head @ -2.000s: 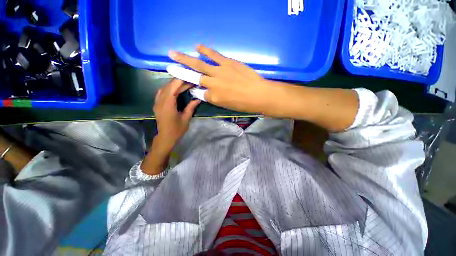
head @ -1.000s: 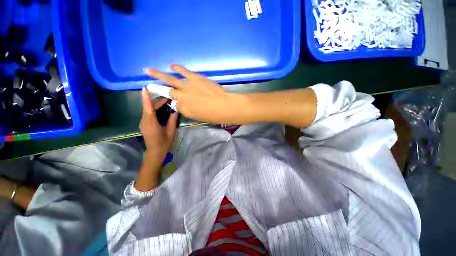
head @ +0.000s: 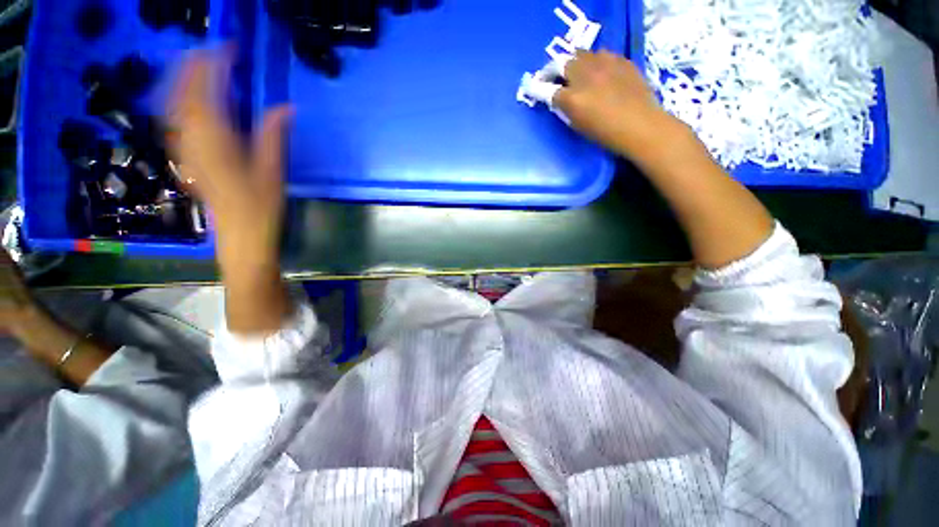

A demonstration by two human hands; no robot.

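Observation:
My left hand [head: 232, 154] is blurred, fingers spread, over the right wall of the blue bin of black housings [head: 118, 185]; nothing shows in it. My right hand [head: 607, 98] is at the right side of the middle blue tray [head: 443, 190], its fingers bent down at a few white U-shaped clips [head: 577, 31]. White finger cots and white clips run together at its fingertips, so I cannot tell whether it grips one. Several black housings [head: 340, 26] lie at the tray's far left.
A blue tray heaped with white clips [head: 767, 82] stands at the right, with a white board [head: 916, 113] beyond it. The dark green bench [head: 432, 242] has a yellowish front edge. Another person's arm [head: 51, 340] is at the left, clear plastic bags [head: 891, 350] at the lower right.
My hands, together at the bench edge before, have parted: the left to the bin, the right to the tray's white clips. The black housing is gone from my left hand. The view has shifted.

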